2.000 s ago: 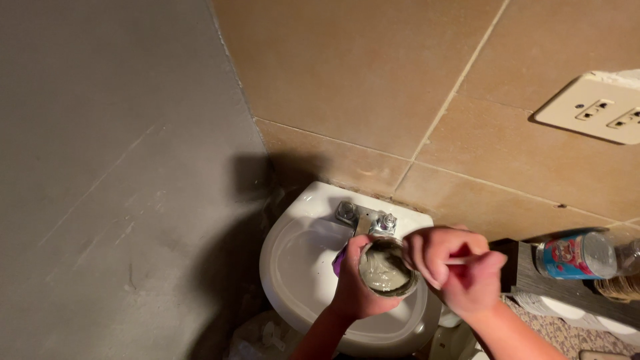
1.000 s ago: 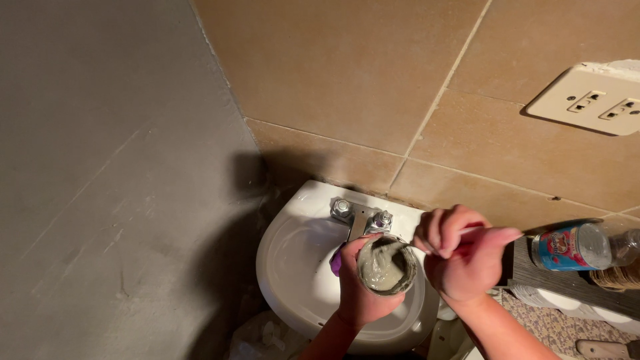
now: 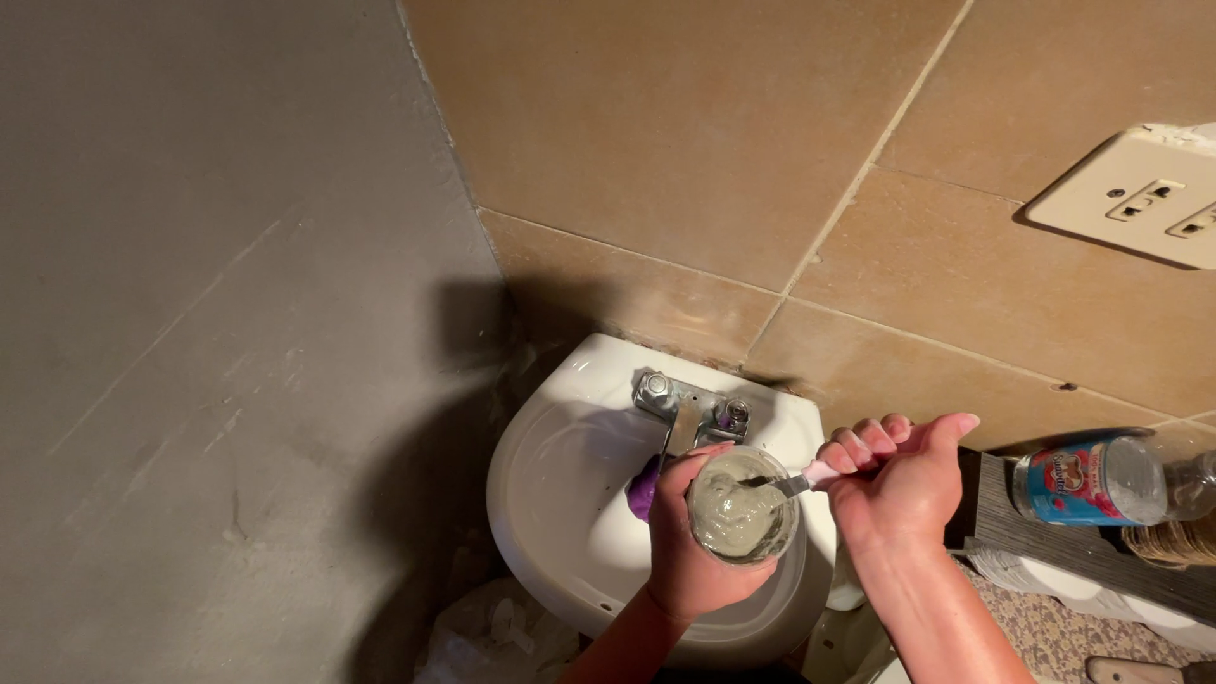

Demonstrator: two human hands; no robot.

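Observation:
My left hand (image 3: 698,556) is wrapped around a clear cup (image 3: 793,518) of thick grey-green paste (image 3: 736,513), held over the white washbasin (image 3: 537,513). My right hand (image 3: 893,484), palm turned up, grips the pale pink handle of a metal utensil (image 3: 790,486); its far end is sunk in the paste, so its shape is hidden. Behind the cup stands a chrome two-handle faucet (image 3: 689,408). A purple object (image 3: 644,489) shows beside my left hand, partly covered by it.
A lidded container with a blue label (image 3: 1088,482) lies or leans on a dark wood-look shelf (image 3: 1035,513) at right, near a coil of twine (image 3: 1164,543). A socket plate (image 3: 1130,204) is on the tiled wall. A grey wall (image 3: 218,332) borders the left; a plastic bag (image 3: 503,632) sits below the basin.
My right hand has turned from knuckles up to palm up, still holding the utensil at the cup. My left hand keeps hold of the cup above the basin.

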